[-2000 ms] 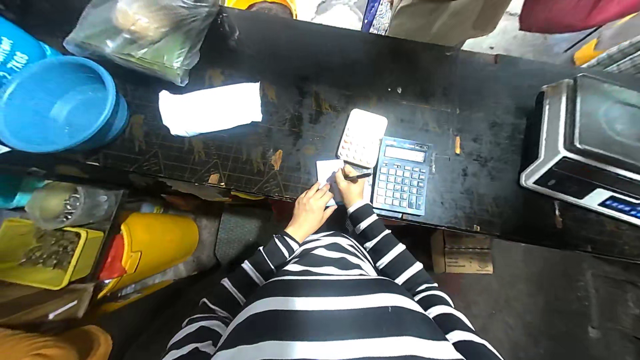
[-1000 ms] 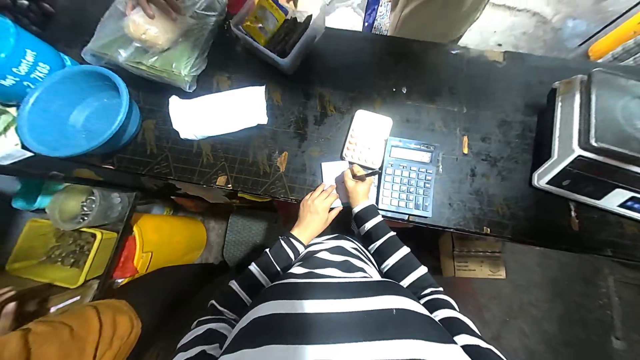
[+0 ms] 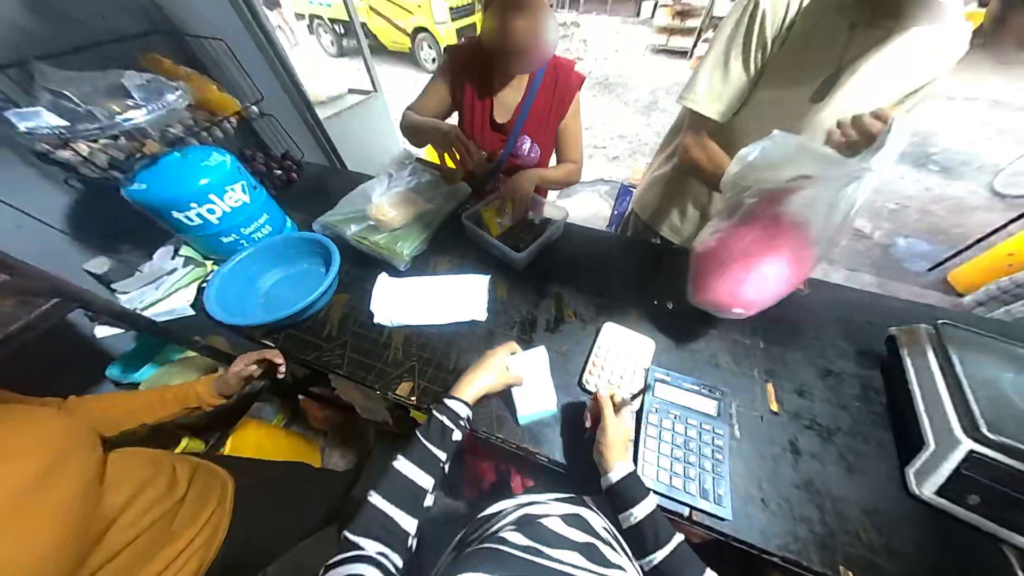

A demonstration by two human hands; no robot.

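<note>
My left hand [image 3: 490,373] grips the left edge of a small white paper pad [image 3: 534,386] just above the black counter. To its right, my right hand [image 3: 611,429] holds a dark pen [image 3: 638,396] at the lower edge of a white calculator [image 3: 620,357]. A larger blue-grey calculator [image 3: 686,440] lies directly right of that hand. Farther forward and left, a folded white cloth or paper [image 3: 430,299] rests on the counter.
Blue basins [image 3: 272,276] and a blue gas cylinder [image 3: 210,202] stand left. A plastic bag of vegetables [image 3: 394,210] and a plastic tub [image 3: 516,232] sit at the far edge. Two people face the counter, one holding a pink-filled bag [image 3: 756,256]. Another person is left; a scale [image 3: 960,424] stands right.
The view has tilted up. My hands have moved apart; the pad, earlier under both hands, is now lifted in my left hand. The pink-filled bag has come into view.
</note>
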